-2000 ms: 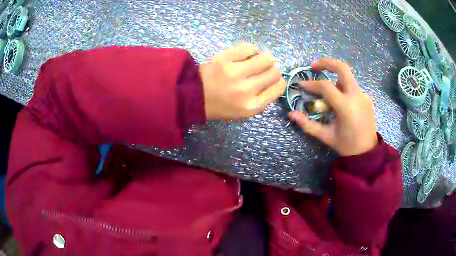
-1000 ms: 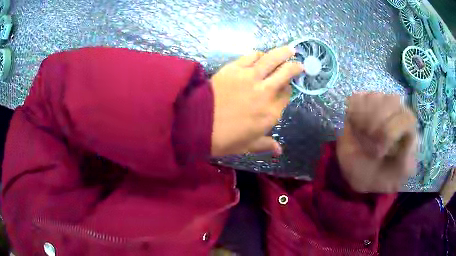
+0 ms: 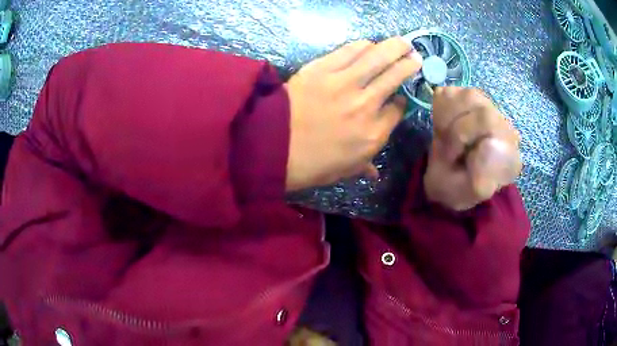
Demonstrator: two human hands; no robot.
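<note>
A teal round fan head [image 3: 462, 53] lies on the silver foil, its open front up, showing dark-gapped blades and a pale round hub [image 3: 434, 69]. My left hand [image 3: 348, 111] lies flat at its left side, with the fingertips on the ring and inner edge. My right hand [image 3: 473, 145] is a closed fist just below and right of the fan head. A thin tip sticks out of the fist near the hub's lower edge; the rest of this small tool is hidden in the fist.
Silver bubble-textured foil [image 3: 223, 23] covers the table. Teal spoked rounds [image 3: 576, 76] are heaped along the right edge. Teal parts [image 3: 5, 74] show at the left edge. A dark sleeve or garment [image 3: 575, 290] of a person is at the lower right.
My right hand left the fan head, closed into a fist and came back beside it. The fan head now shows its hub and sits higher in view. My left hand's fingers have extended onto it.
</note>
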